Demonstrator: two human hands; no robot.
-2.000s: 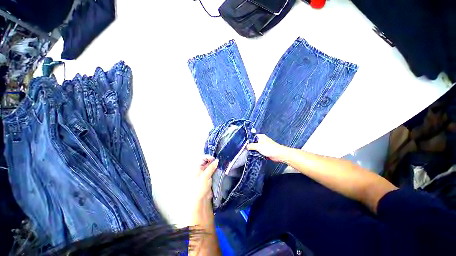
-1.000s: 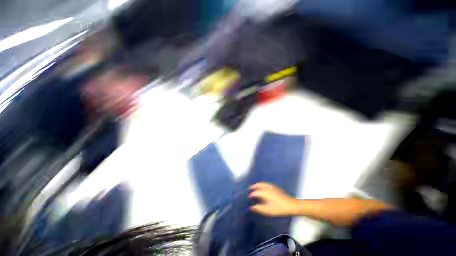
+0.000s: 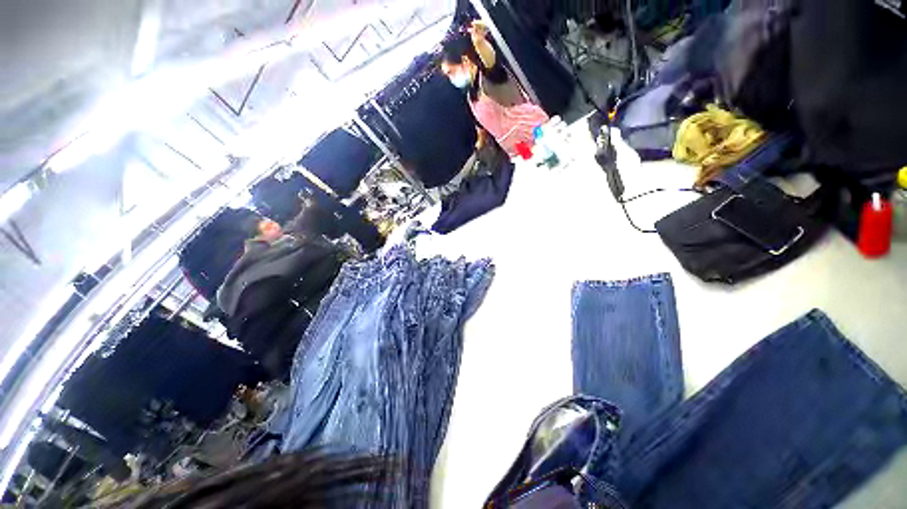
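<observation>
The blue denim jeans (image 3: 627, 348) lie on the white table at the lower right, with both legs pointing away and spread apart. The open waistband (image 3: 572, 410) shows at the bottom centre, with pale lining inside; its near part is cut off and partly covered by a dark device edge. Neither my left hand nor my right hand is in the picture. Whether they touch the jeans is hidden.
A jeans pile (image 3: 383, 348) hangs over the table's left edge. A black bag (image 3: 731, 234) with a smartphone (image 3: 756, 224) and a red bottle (image 3: 875, 227) stand at the far right. A masked person (image 3: 502, 104) is across the table; another person (image 3: 283, 283) is at the left.
The view has swung up and left, showing more of the factory. The jeans now appear further right and lower. My right hand, resting on the jeans a second ago, has left the picture.
</observation>
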